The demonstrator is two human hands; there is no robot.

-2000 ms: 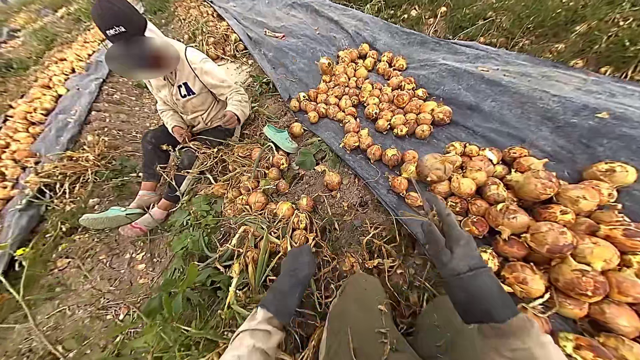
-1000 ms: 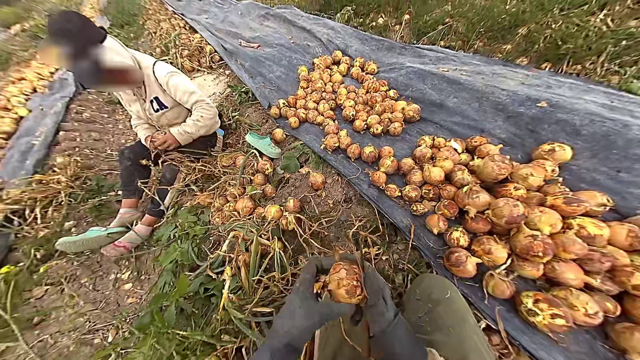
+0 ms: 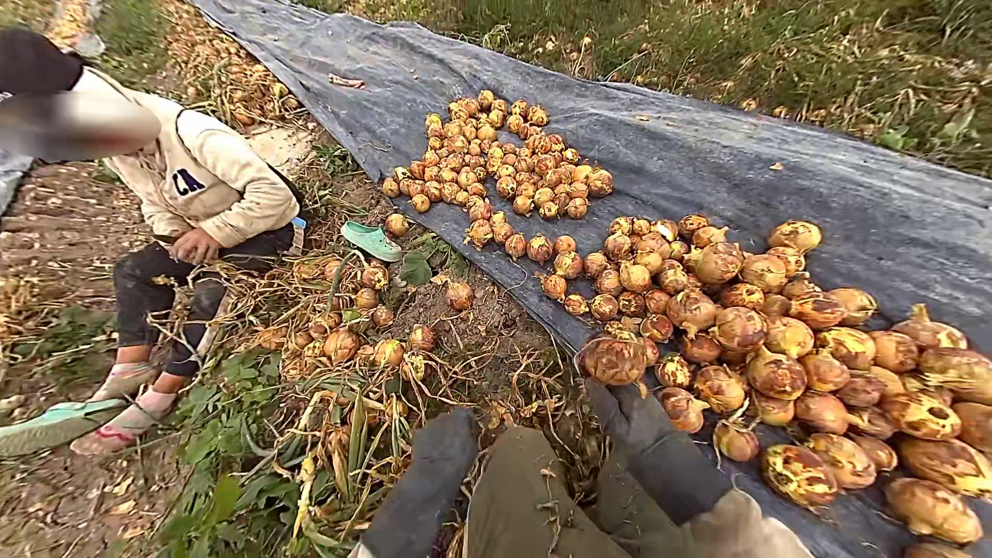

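My right hand (image 3: pixel 632 415), in a dark grey glove, reaches to the near edge of the dark ground sheet (image 3: pixel 713 174). A large onion (image 3: pixel 614 359) is at its fingertips, beside the onions heaped on the sheet; whether the fingers still grip it is unclear. My left hand (image 3: pixel 446 449), gloved the same way, hangs low beside my knee over the dry stalks, its fingers pointing down; no object shows in it. Smaller onions (image 3: pixel 535 170) form a separate group farther up the sheet. Loose onions (image 3: pixel 341 346) lie among dry leaves left of the sheet.
A person (image 3: pixel 209 178) in a cream hooded top sits at the left, hands together. A green clog (image 3: pixel 372 240) lies on the soil near the sheet. Green weeds (image 3: pixel 209 434) grow in front of the person, and grass (image 3: pixel 697 46) borders the sheet's far side.
One second ago both my hands held an onion in front of me. Now my hands are apart, the right at the sheet's edge with an onion and the left down beside my knee.
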